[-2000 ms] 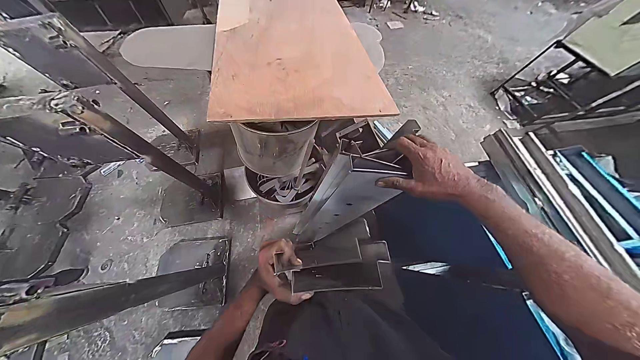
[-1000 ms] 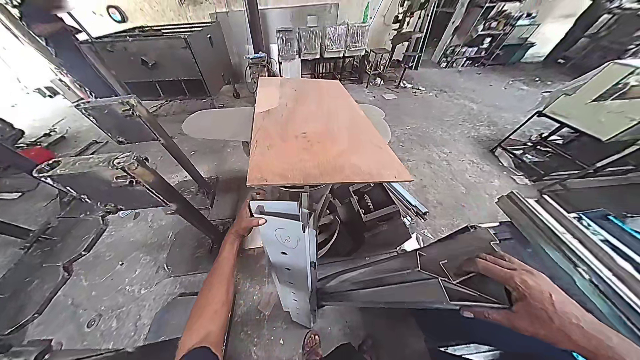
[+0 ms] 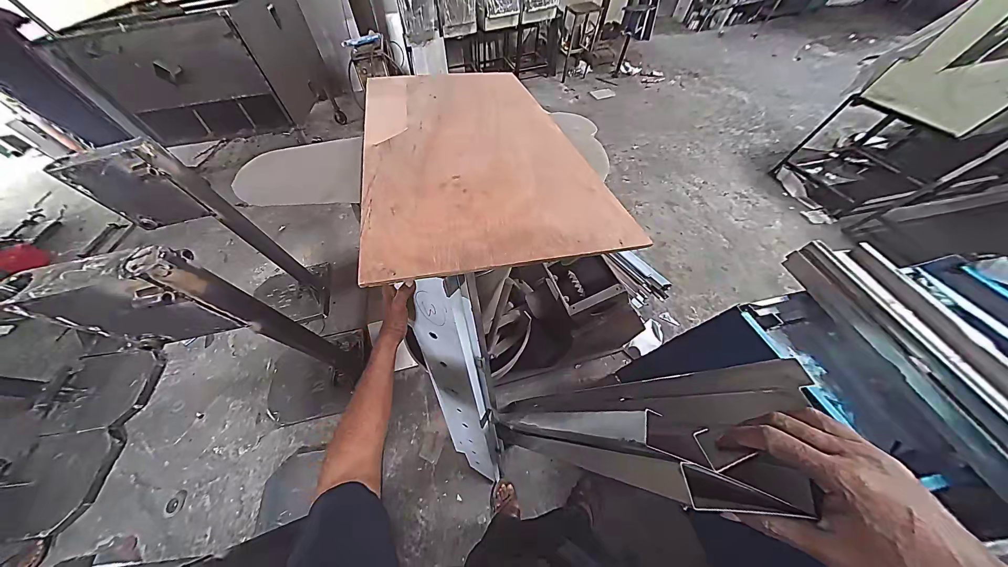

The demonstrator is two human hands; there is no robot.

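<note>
My left hand (image 3: 398,303) grips the upper end of a light grey sheet-metal piece (image 3: 453,370) with punched holes, right under the front edge of a plywood board (image 3: 480,181). That piece stands steeply tilted, and a mark is drawn near its top. My right hand (image 3: 803,465) holds the near ends of several folded dark sheet-metal channels (image 3: 669,449), thumb below and fingers over them. Those channels spread away toward the lower part of the grey piece. Part of my left hand's fingers is hidden by the board.
Steel posts with base plates (image 3: 303,291) stand at left. Metal scraps and a drawer-like box (image 3: 583,291) lie under the board. Long metal strips (image 3: 906,315) are stacked at right, beside a metal-framed table (image 3: 929,102). A grey cabinet (image 3: 181,71) stands at the back left.
Since two seconds ago, the light grey piece and dark channels have come apart; my left hand now holds the former and my right hand the latter. The view has tilted up from the first frame.
</note>
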